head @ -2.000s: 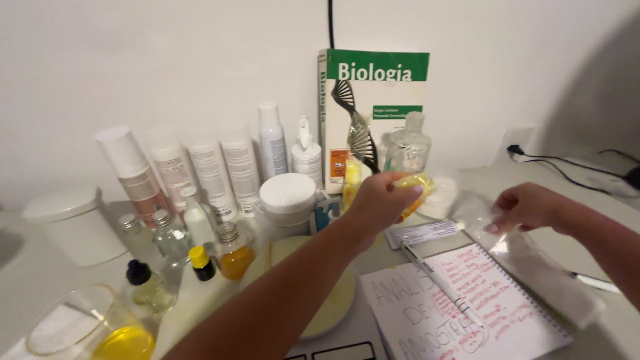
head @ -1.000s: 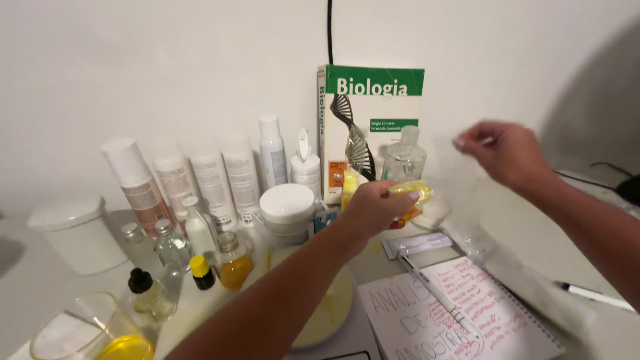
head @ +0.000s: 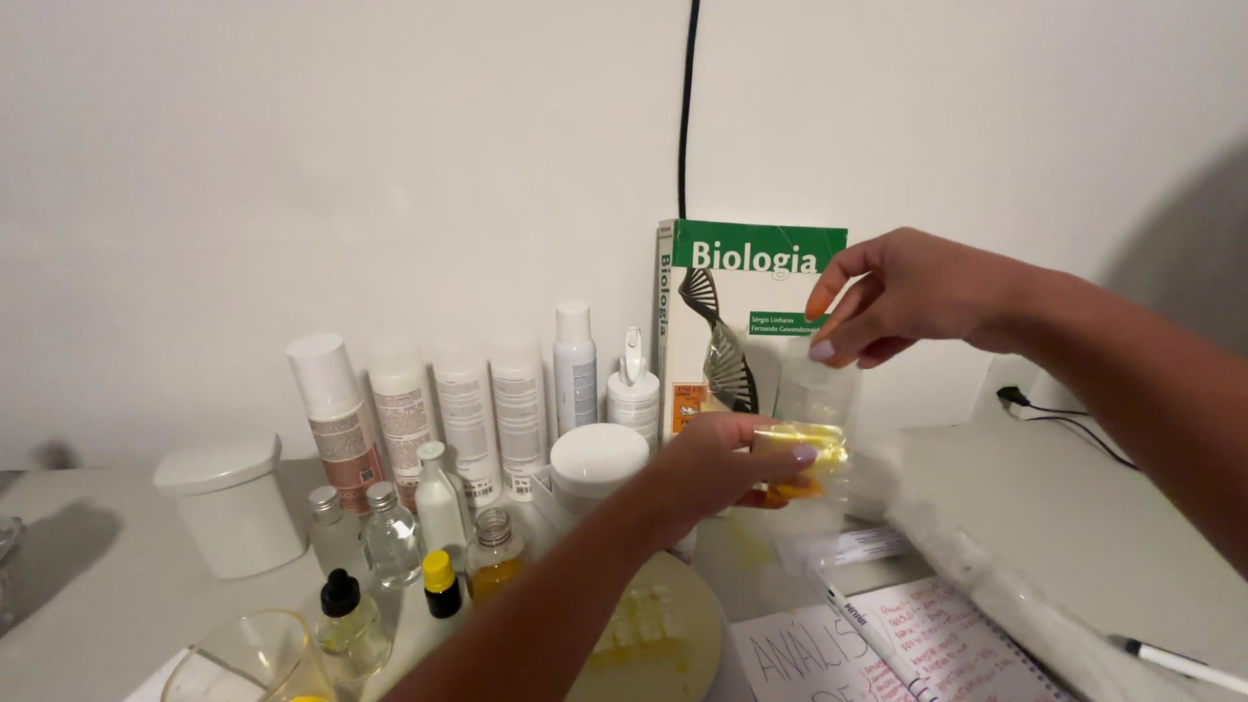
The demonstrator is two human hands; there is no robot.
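My left hand [head: 731, 468] grips a small clear plastic bag [head: 804, 448] with yellow and orange contents, in front of the lower part of a Biologia textbook [head: 721, 341]. Above and to the right, my right hand [head: 877, 302] has thumb and fingertips pinched together at thin clear plastic; where that plastic ends cannot be told. Behind the plastic is a clear bottle, mostly hidden. Below my left forearm lies a pale round plate [head: 697, 624] with yellow-stained pieces on it. An open spiral notebook [head: 946, 634] with red and black handwriting lies at the lower right, a white pen [head: 873, 639] across it.
White bottles [head: 463, 419] line the wall, beside a lidded white tub [head: 234, 507] and a round white jar [head: 600, 463]. Small glass bottles [head: 392, 536], a dropper bottle [head: 351, 624] and a glass beaker [head: 249, 658] stand front left. Crumpled clear plastic [head: 985, 585] crosses the notebook's right side.
My right hand has risen from the plastic by the notebook, then moved left to just above my left hand. My left hand still holds the yellow and orange bag.
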